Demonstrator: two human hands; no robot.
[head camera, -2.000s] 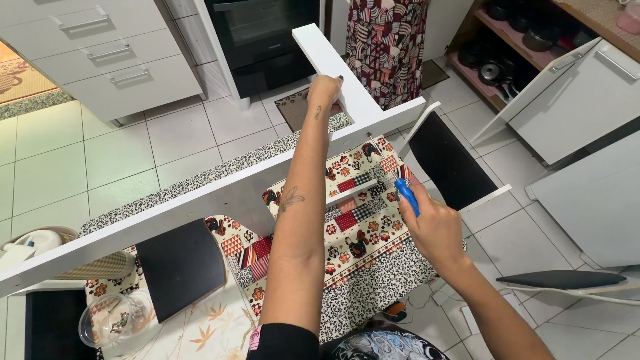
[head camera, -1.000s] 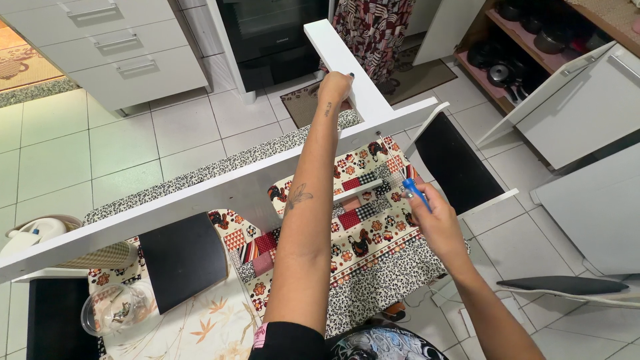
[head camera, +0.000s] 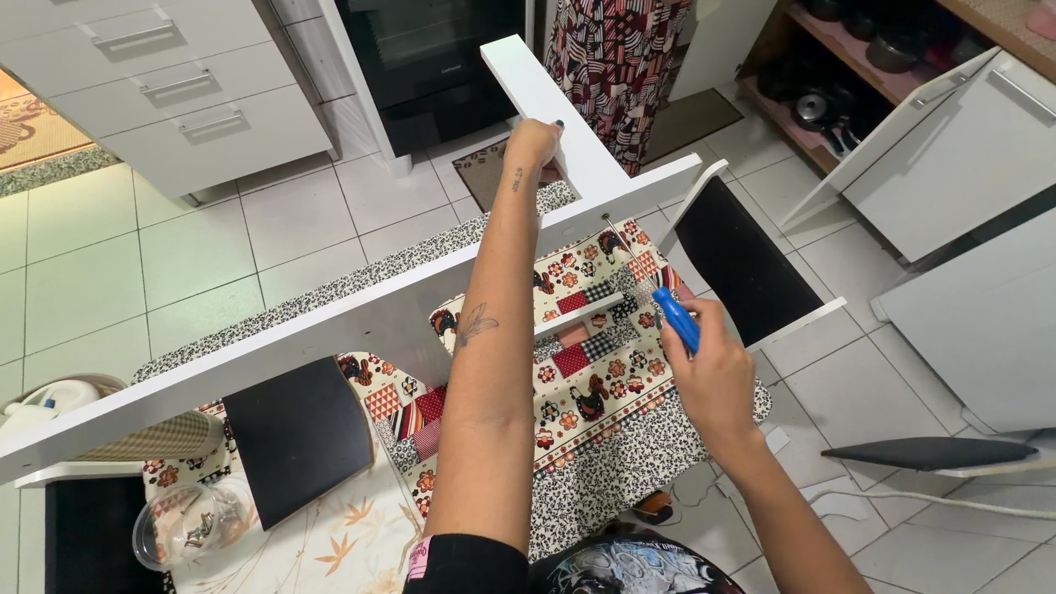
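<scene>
My left hand (head camera: 535, 142), at the end of an outstretched arm, grips the edge of a short white board (head camera: 569, 115) that juts away from a long white panel (head camera: 247, 330). My right hand (head camera: 714, 371) is closed round the blue handle of a screwdriver (head camera: 676, 318). Its thin shaft runs up to a hole near the panel's right end, and the tip is hidden there. Under the panel lies a patterned tablecloth (head camera: 577, 396) with roosters and flowers. A narrow white strip (head camera: 577, 318) extends over the cloth, partly behind my left arm.
A clear plastic tub (head camera: 177, 528) holding small metal parts stands at lower left, beside a black board (head camera: 301, 437) and a woven basket (head camera: 157, 437). A person in a patterned garment (head camera: 615, 74) stands beyond the short board. Black-bottomed drawer (head camera: 747, 256) is at right; open cabinet door (head camera: 899, 140) beyond.
The screwdriver's tip has come up to the hole in the panel, while my right hand stays on its handle. My left hand still holds the short board.
</scene>
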